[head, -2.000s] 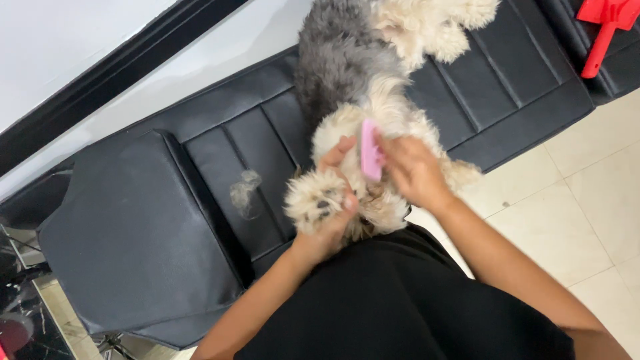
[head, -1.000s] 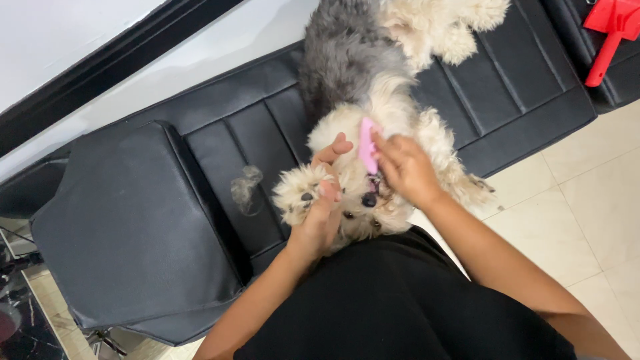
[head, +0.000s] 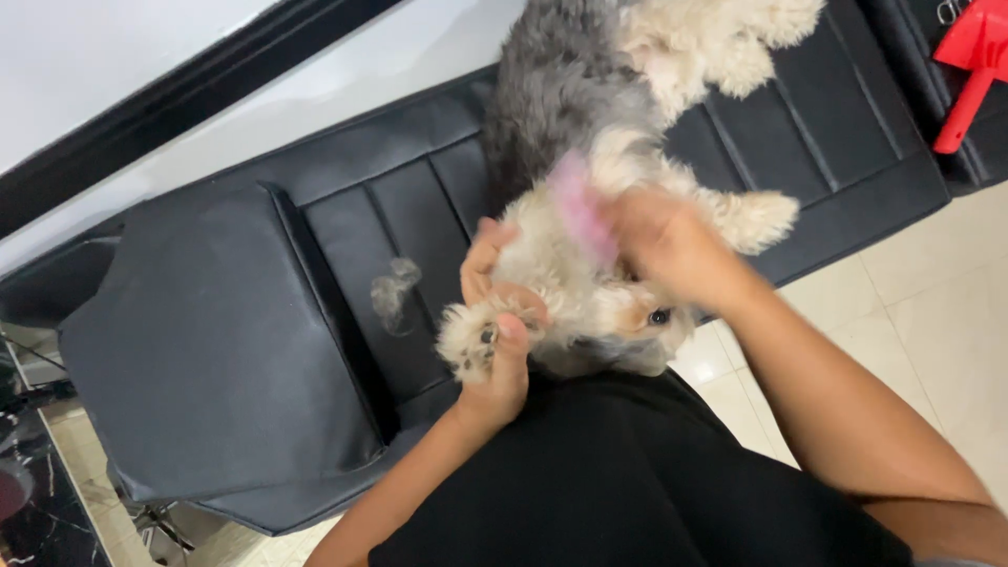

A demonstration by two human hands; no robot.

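A grey and cream long-haired dog (head: 567,102) lies on a black padded salon chair, its head beside my black top. My left hand (head: 500,339) is closed round one of its front paws (head: 472,335), with the pads facing up and my thumb across them. In my right hand (head: 661,236) is a pink pet brush (head: 583,209), blurred by motion, over the fur of the neck and chest. Its bristle side is hidden. One dark eye of the dog shows just below my right hand.
A tuft of loose fur (head: 394,295) lies on the seat (head: 346,228) left of the dog. Further left is a raised black cushion (head: 220,346). A red dustpan (head: 976,67) rests at the upper right. Pale floor tiles (head: 945,315) show below the chair.
The dog's head has turned; its nose and both eyes showed one second ago, now one eye shows. My right hand still moves the pink brush about the neck fur. The left hand keeps the paw.
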